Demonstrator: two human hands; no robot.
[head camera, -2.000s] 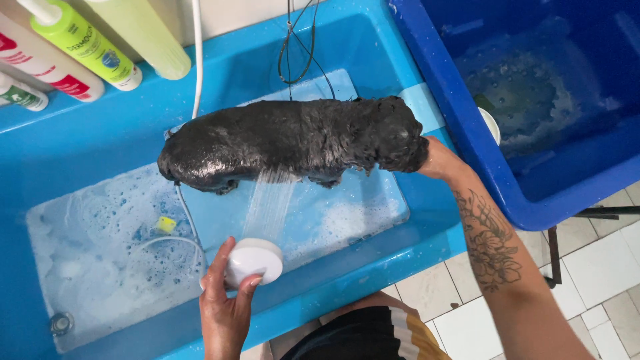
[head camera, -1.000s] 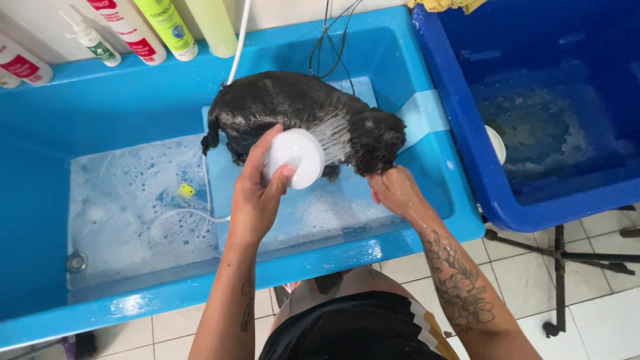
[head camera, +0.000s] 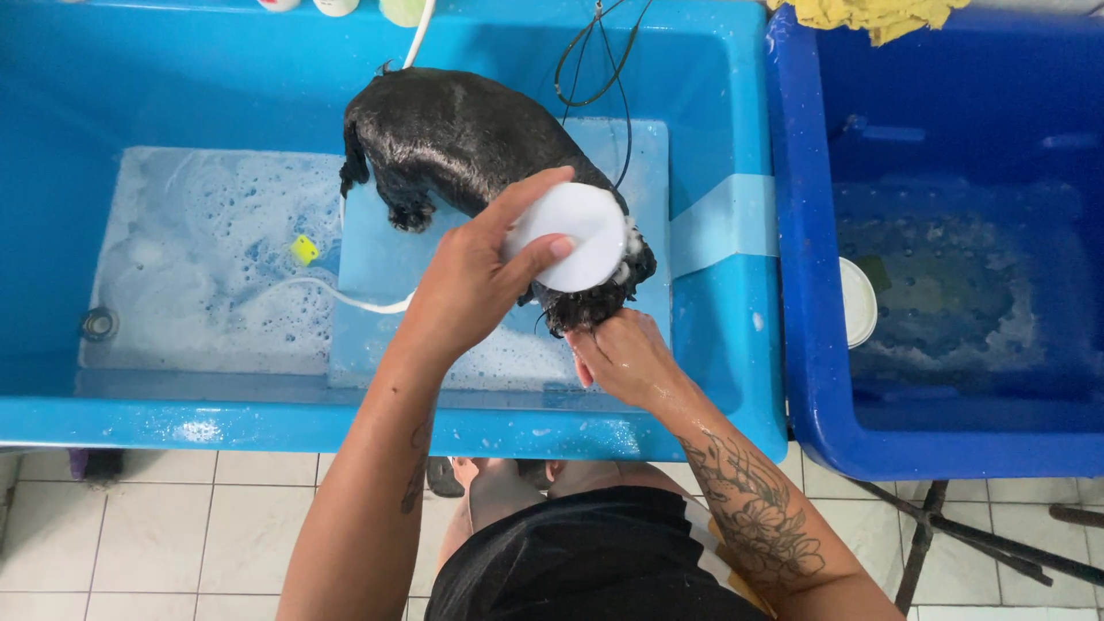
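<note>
A wet black dog (head camera: 457, 129) stands on a light blue platform (head camera: 379, 259) in a blue tub, its head bent toward me. My left hand (head camera: 492, 259) grips a round white shower head (head camera: 580, 237) over the dog's neck and head, thumb on its back. White lather shows on the fur beside it. My right hand (head camera: 625, 358) touches the dog's muzzle from below, fingers curled under it; how firmly it holds cannot be told. A white hose (head camera: 354, 299) runs over the platform toward my left hand.
Foamy water (head camera: 216, 259) with a small yellow object (head camera: 304, 250) lies left of the platform, near a drain (head camera: 100, 323). Dark cord loops (head camera: 628, 103) hang behind the dog. A dark blue tub (head camera: 806, 345) adjoins at right, a yellow cloth (head camera: 871, 13) on its back edge. Bottles line the back.
The dog's head has turned from pointing right to bending toward me. My left hand has brought the shower head from beside the dog's body to over its neck and head. The view has shifted closer.
</note>
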